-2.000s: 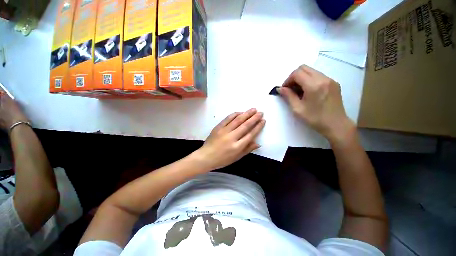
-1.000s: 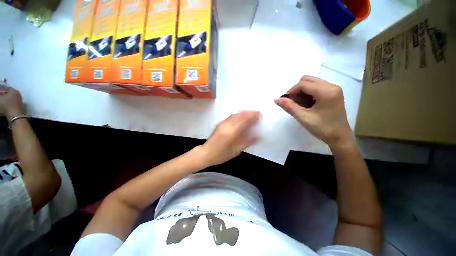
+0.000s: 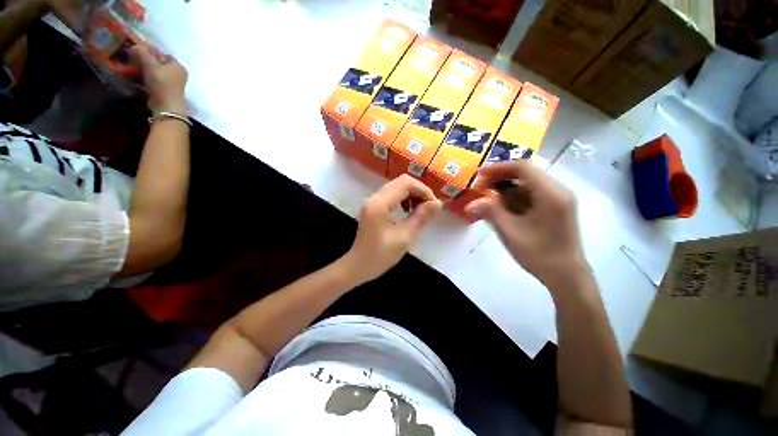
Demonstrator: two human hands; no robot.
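Note:
Several orange and black retail boxes (image 3: 412,136) stand side by side in a row on the white table. My left hand (image 3: 394,223) is at the front of the row, thumb and fingertips pinched together; whether something tiny is between them cannot be told. My right hand (image 3: 533,217) is at the row's right front corner, slightly blurred, fingers curled. A dark shape shows inside its curl, too unclear to tell whether it is held. The white sheet (image 3: 512,294) lies at the table's front edge, below my right hand.
A blue and red-orange tape dispenser (image 3: 663,179) stands at the right. A brown printed carton (image 3: 712,306) is at the right edge. More cartons (image 3: 610,51) and plastic bags (image 3: 759,102) are at the back right. A neighbour's hand (image 3: 160,81) holds an orange package (image 3: 111,43) at the left.
The view has turned and shifted, so the box row now lies in front of my hands. Both hands have moved from the white sheet to the row's front. My left fingertips have come together.

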